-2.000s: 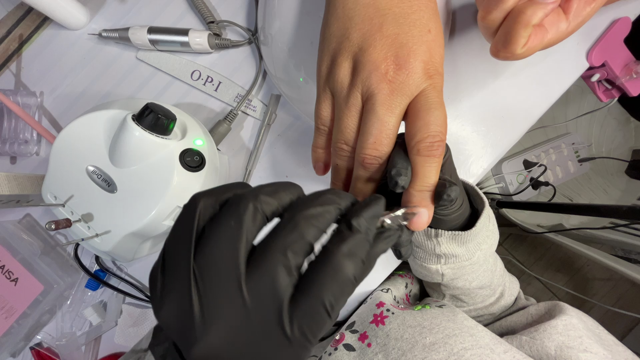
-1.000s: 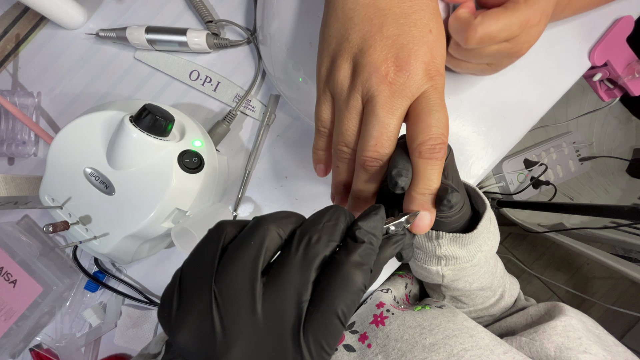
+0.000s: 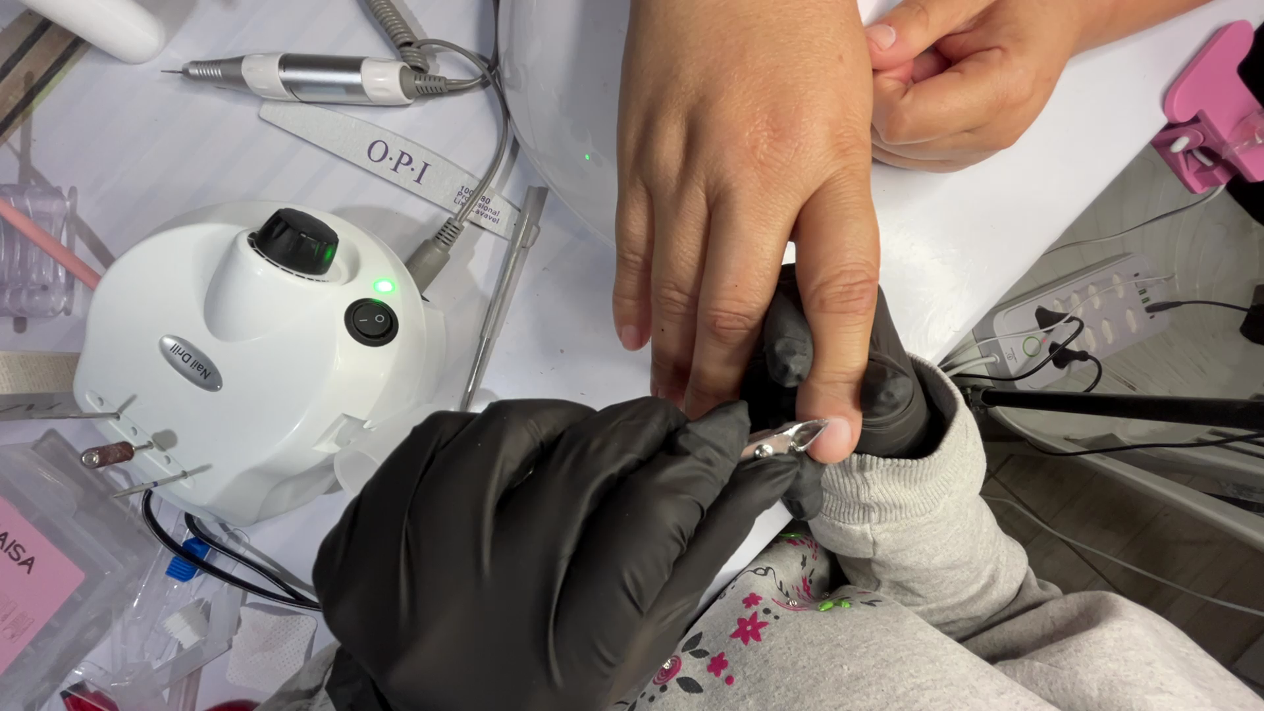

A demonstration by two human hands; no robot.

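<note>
In a black glove, my left hand is closed around metal cuticle nippers, fingers pointing right. The nippers' jaws lie at the nail edge of one finger of another person's bare hand, which reaches in from the top, back upward. My right hand, also black-gloved with a grey sleeve, is mostly hidden under that finger. Its fingertips show on both sides, holding the finger from below. The person's other bare hand rests loosely curled at the upper right.
At left stands a white nail drill unit, green light on. Its handpiece, a nail file and a metal tool lie nearby. A pink clamp grips the table edge; a power strip with cables is beyond.
The person's other bare hand has moved left, closer to the outstretched hand. My left hand has shifted slightly, with the nippers still at the same finger. The held finger has hardly moved.
</note>
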